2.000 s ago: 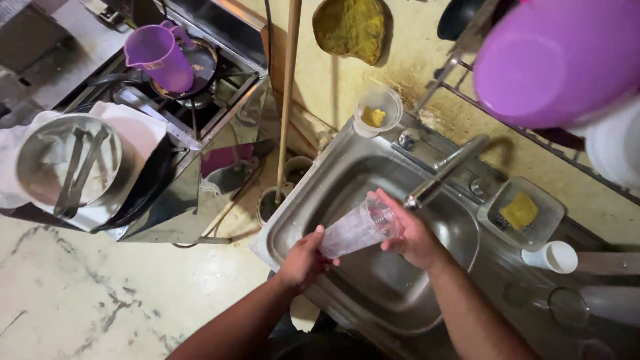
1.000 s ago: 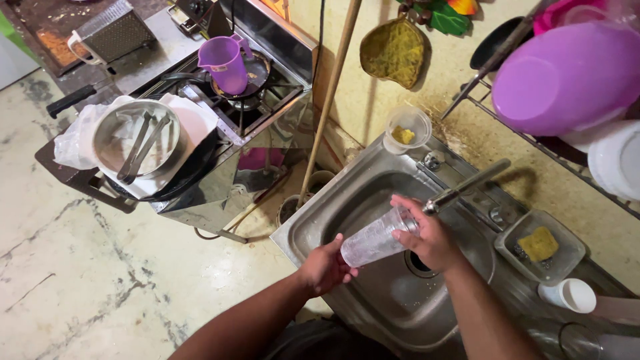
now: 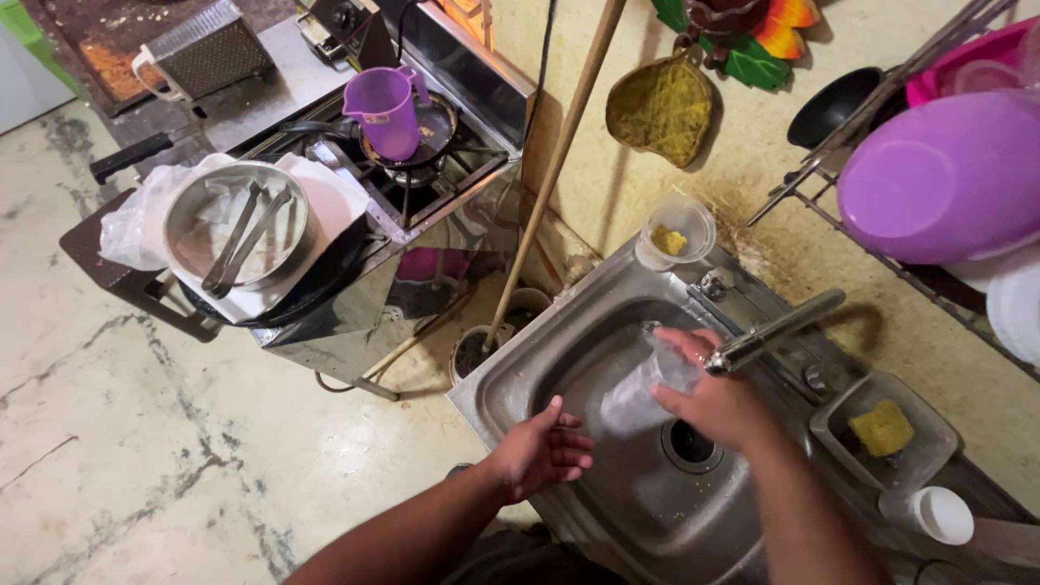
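My right hand [image 3: 711, 390] grips a clear plastic cup [image 3: 638, 398], slightly blurred, over the basin of the stainless steel sink [image 3: 569, 357]. Just above that hand is the faucet spout [image 3: 776, 331]. My left hand [image 3: 544, 451] holds nothing; its fingers are apart, palm toward the cup, above the basin's near left side. The drain [image 3: 692, 443] lies below and right of the cup. At the sink's back corner stands a clear tub [image 3: 676, 231] with a yellow sponge piece. Another yellow sponge [image 3: 881, 428] rests in a clear square container [image 3: 926, 447] on the right.
A white cup [image 3: 944, 516] lies on its side at the right. A wire dish rack [image 3: 812, 191] holds a purple bowl [image 3: 934, 179]. Left of the sink, a wooden stick [image 3: 552, 179] leans near the stove, which bears a purple jug [image 3: 382, 110] and a metal pot with tongs [image 3: 305, 219].
My left hand has let go of the clear cup and moved away to its left. My right hand still holds the cup, now lower in the picture under the faucet.
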